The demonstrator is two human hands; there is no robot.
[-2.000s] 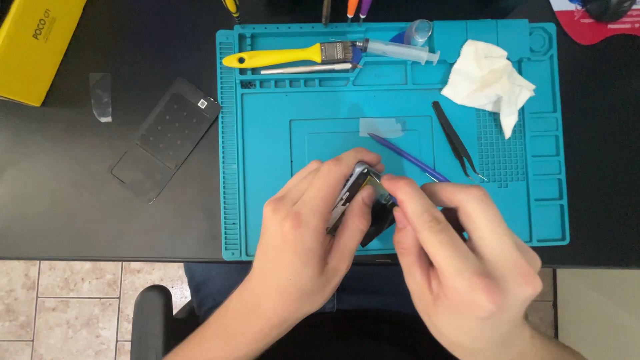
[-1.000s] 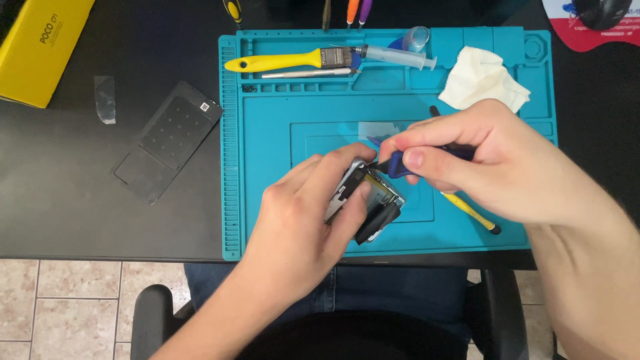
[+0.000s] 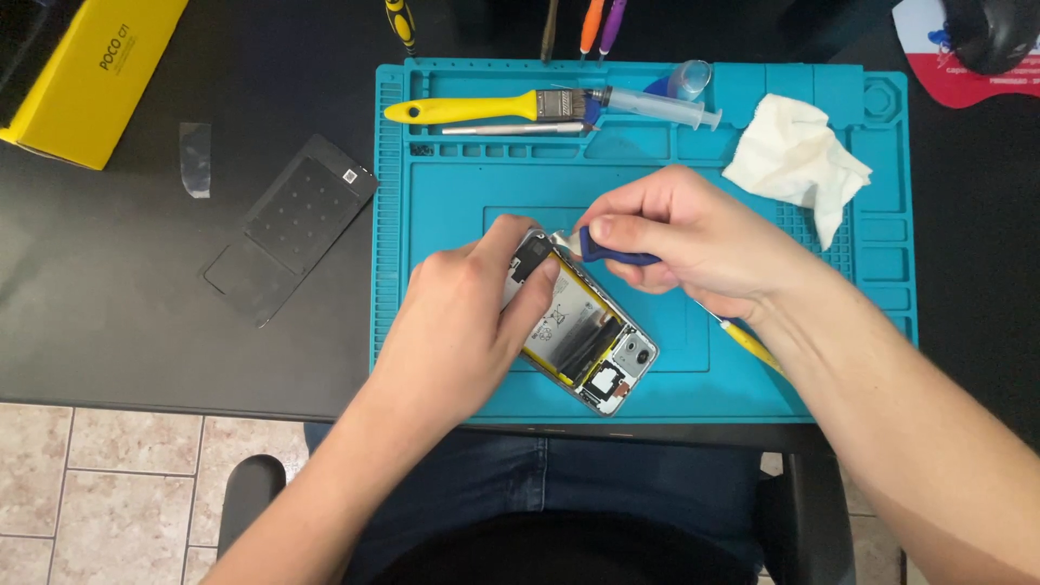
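My left hand (image 3: 463, 317) grips an opened smartphone (image 3: 577, 325), its battery and camera module showing, over the teal silicone repair mat (image 3: 455, 382). The phone lies tilted, its camera end at the lower right. In my right hand (image 3: 674, 236) is a blue-handled pry tool (image 3: 609, 248) with a metal blade; its tip meets the phone's upper corner, though exact contact is hard to tell. A yellow-handled screwdriver (image 3: 751, 345) lies partly under my right forearm.
A yellow brush (image 3: 463, 110), a metal pen-like tool (image 3: 512, 129) and a syringe (image 3: 654, 106) lie in the mat's top tray. White cloth (image 3: 792, 154) rests at right. A dark phone-shaped film (image 3: 301, 219), clear strip (image 3: 195, 160) and yellow box (image 3: 97, 81) are at left.
The blue-handled tool came into my right hand between the first and second frames. Since then, the phone has turned so its battery and camera face up more plainly.
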